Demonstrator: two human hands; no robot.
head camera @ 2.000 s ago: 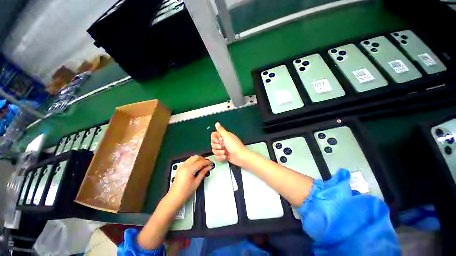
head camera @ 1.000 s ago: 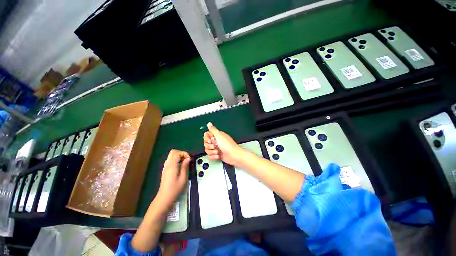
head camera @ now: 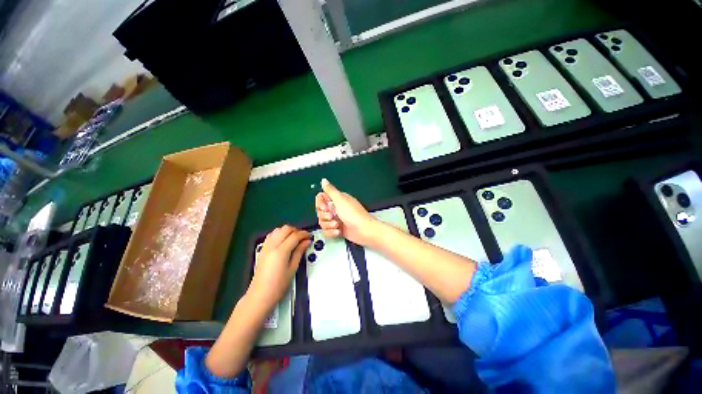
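Pale green phone back covers lie in slots of a black foam tray (head camera: 412,335) nearest me. My left hand (head camera: 279,258) is over the leftmost slots, its fingertips together at the top left corner of the second cover (head camera: 332,296), by its dark lenses. Whether a tiny piece is between these fingertips cannot be told. My right hand (head camera: 339,214) is above the tray's back edge between the second and third covers, fingers curled and thumb raised. A tiny pale speck shows beside the thumb tip. Whether the right hand holds anything is hidden.
A brown carton (head camera: 223,231) with clear plastic scraps (head camera: 173,254) stands left. Another black tray stack with green covers (head camera: 427,127) lies back right. A grey post (head camera: 327,77) rises behind my hands. More trays with covers (head camera: 73,273) are far left; another cover (head camera: 683,219) is far right.
My left hand moved from the second cover's lenses to the left, and is now back at that cover's top corner. My right hand stays almost in place. The view has shifted slightly.
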